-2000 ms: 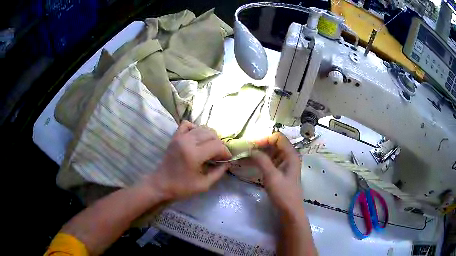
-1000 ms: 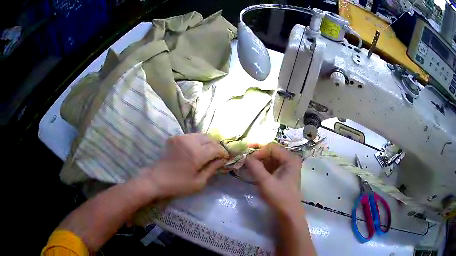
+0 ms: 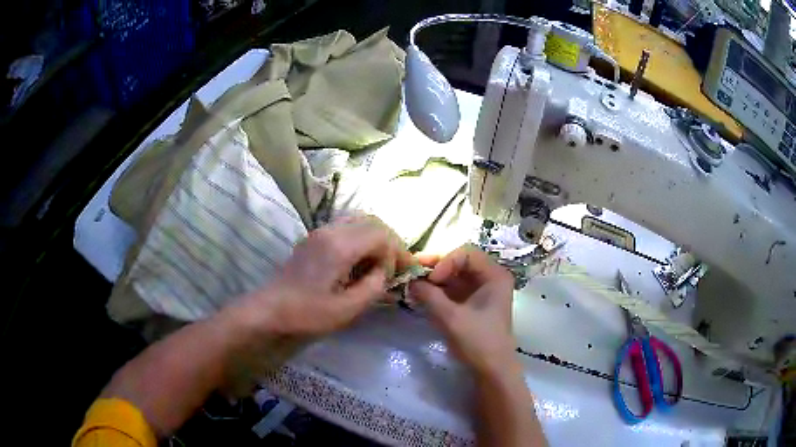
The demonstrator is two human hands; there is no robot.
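Observation:
The khaki garment (image 3: pixel 345 92) lies bunched left of the needle, with its striped lining (image 3: pixel 223 223) spread toward me. My left hand (image 3: pixel 336 275), slightly blurred, pinches the garment's near edge. My right hand (image 3: pixel 467 301) pinches the same small folded edge from the right, fingertips close to the left ones. The held edge is mostly hidden by the fingers. The presser foot (image 3: pixel 489 231) is just beyond my right hand, under bright light. A striped cream strip (image 3: pixel 624 301) trails right of the foot under the machine arm.
The white sewing machine (image 3: pixel 628 157) stands at the right, its lamp (image 3: pixel 432 96) hanging over the cloth. Scissors (image 3: pixel 646 375) with blue and pink-red handles lie on the table right of my right hand. A ruler tape (image 3: pixel 349 415) runs along the front edge. A control panel (image 3: pixel 755 92) is behind.
My left hand has shifted slightly right and its fingers have curled over the edge. Both hands' fingertips are closer together. The garment pile has barely moved.

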